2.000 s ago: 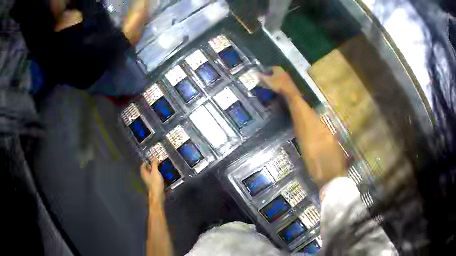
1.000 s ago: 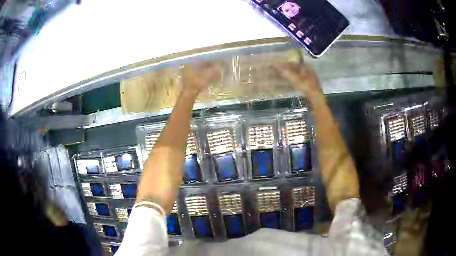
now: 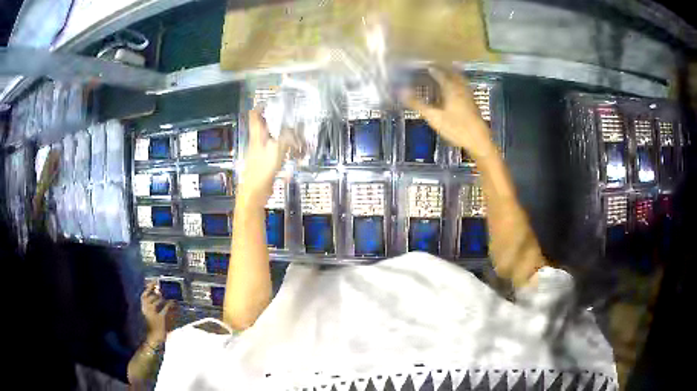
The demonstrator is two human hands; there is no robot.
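A large clear tray (image 3: 390,174) of small retail packs lies in front of me, in two rows. The packs, such as this one (image 3: 368,218), show pale rows above and a blue panel below. Shiny clear plastic (image 3: 302,114), blurred by glare, lies over the tray's upper left and middle. My left hand (image 3: 267,149) grips its left side, the fingers partly hidden by glare. My right hand (image 3: 455,114) is over the upper right of the tray, fingers bent down at the plastic's right side; its hold is unclear.
A filled tray (image 3: 182,200) stands at left, with another person's hand (image 3: 157,309) at its lower edge. Pale wrapped packs (image 3: 93,183) lie farther left, near another hand (image 3: 47,176). More packs (image 3: 643,164) are at right. A pale rail (image 3: 535,67) and tan cardboard (image 3: 306,34) lie behind.
Both hands have come down from the cardboard area beyond the rail to the tray's upper row, with clear plastic between them. The view has tilted down and shows more of the left side.
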